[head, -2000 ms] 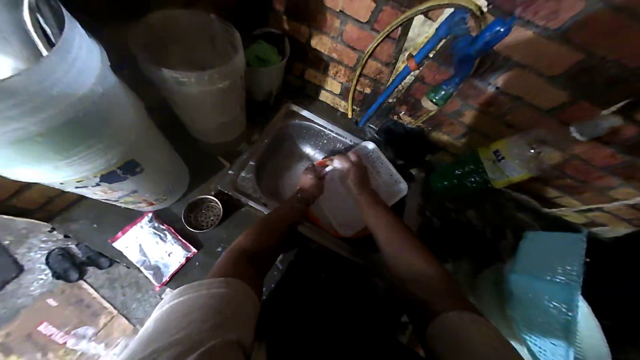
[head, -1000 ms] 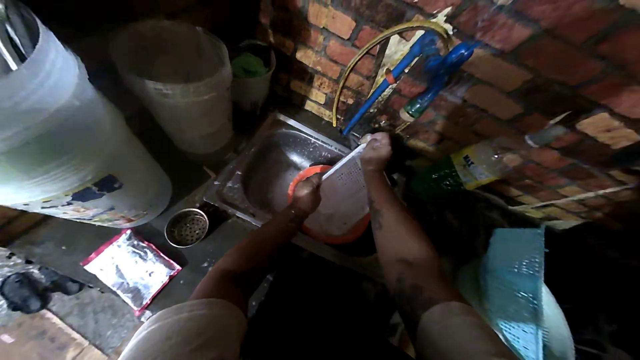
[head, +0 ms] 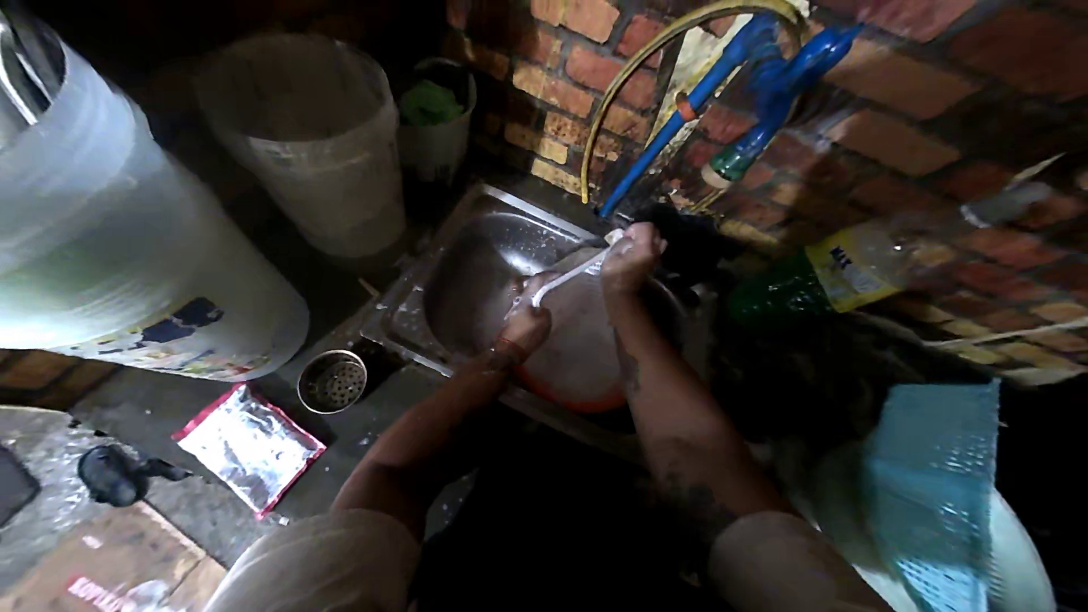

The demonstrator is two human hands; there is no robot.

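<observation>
My left hand [head: 529,327] grips the near-left end of a white rectangular plastic tray or lid [head: 568,280], seen nearly edge-on. At its upper right end, my right hand [head: 631,255] is closed around the rim. Both hands are over the steel sink [head: 463,255], whose basin is wet. Beneath the tray, an orange-rimmed basin [head: 578,403] sits at the sink's right side, holding what looks like cloudy water. My fingers partly hide the tray's ends.
A blue pipe and tap [head: 748,144] with a yellow hose [head: 625,72] are on the brick wall. Large plastic buckets [head: 319,161] stand left. A strainer cup [head: 332,382] and silver packet [head: 252,446] lie near the sink. A green bottle [head: 816,276] and blue basket [head: 931,484] are at right.
The tray, earlier showing its broad face, has been tilted nearly edge-on. My right hand has moved up from beside my left hand to the tray's upper end. More of the orange rim shows than two seconds ago.
</observation>
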